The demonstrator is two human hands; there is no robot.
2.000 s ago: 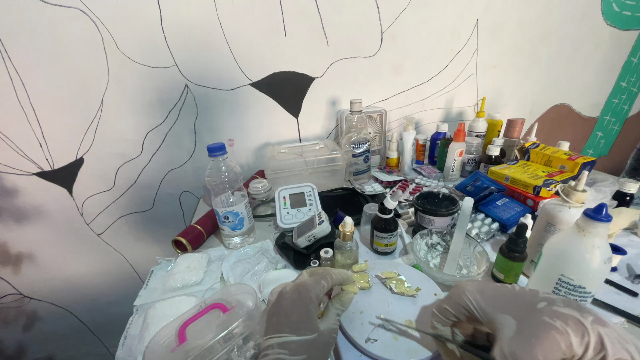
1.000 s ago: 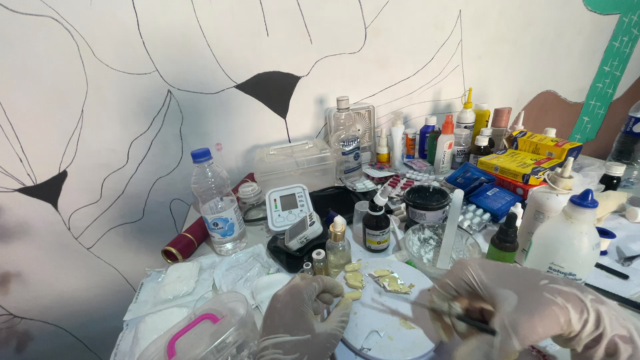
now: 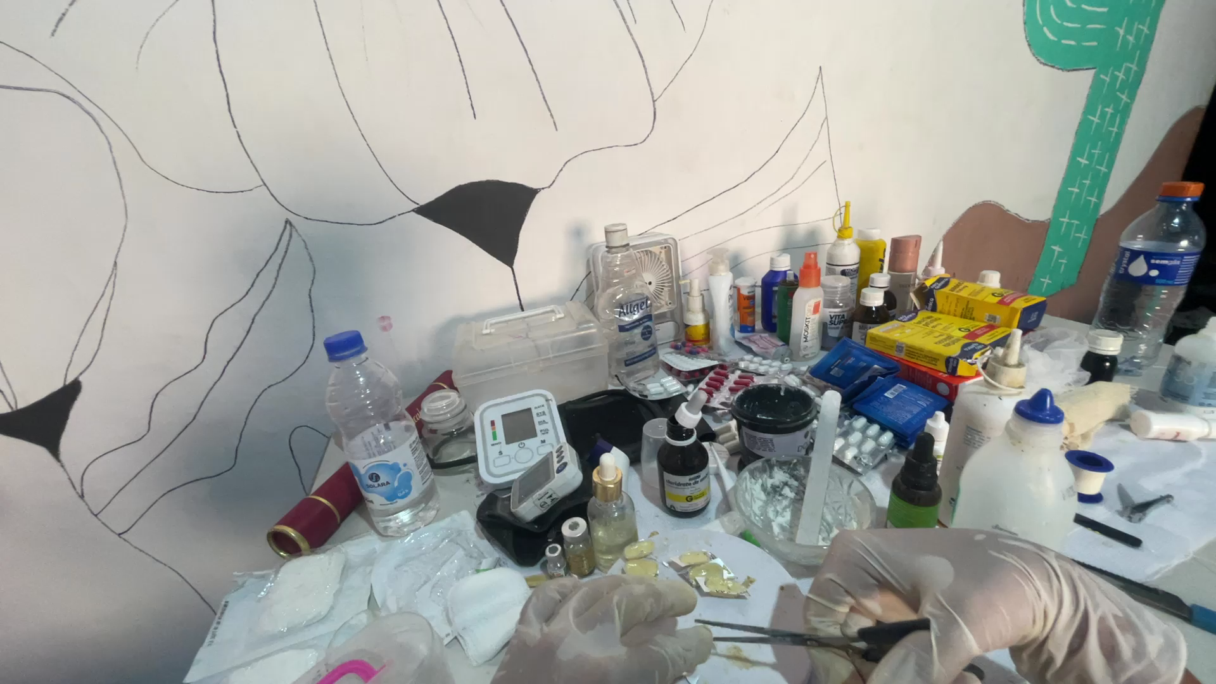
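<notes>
My gloved right hand [image 3: 988, 608] grips a pair of scissors [image 3: 788, 638], whose slightly parted blades point left toward my other hand. The gloved left hand [image 3: 603, 629] rests low over the round white plate [image 3: 779, 594]; its fingertips are close to the blade tips, and whether it holds anything small is hidden. Behind the blades, yellowish pieces on crumpled foil [image 3: 712, 575] lie on the plate, with more yellow pieces [image 3: 639, 559] beside them. A glass dropper bottle [image 3: 611, 513] and small vials [image 3: 577, 548] stand just behind the left hand.
A glass bowl of white paste with a spatula [image 3: 815, 475] and a brown dropper bottle [image 3: 684, 465] stand behind the plate. Gauze pads [image 3: 302, 591] and a pink-handled clear box [image 3: 389, 655] lie left. A white bottle with blue cap [image 3: 1016, 484] stands near my right hand.
The scissors, seen as a thin metal tool in the earlier frames, now lie nearly level with their blades visible. My left hand has its fingers lower, off the yellow pieces.
</notes>
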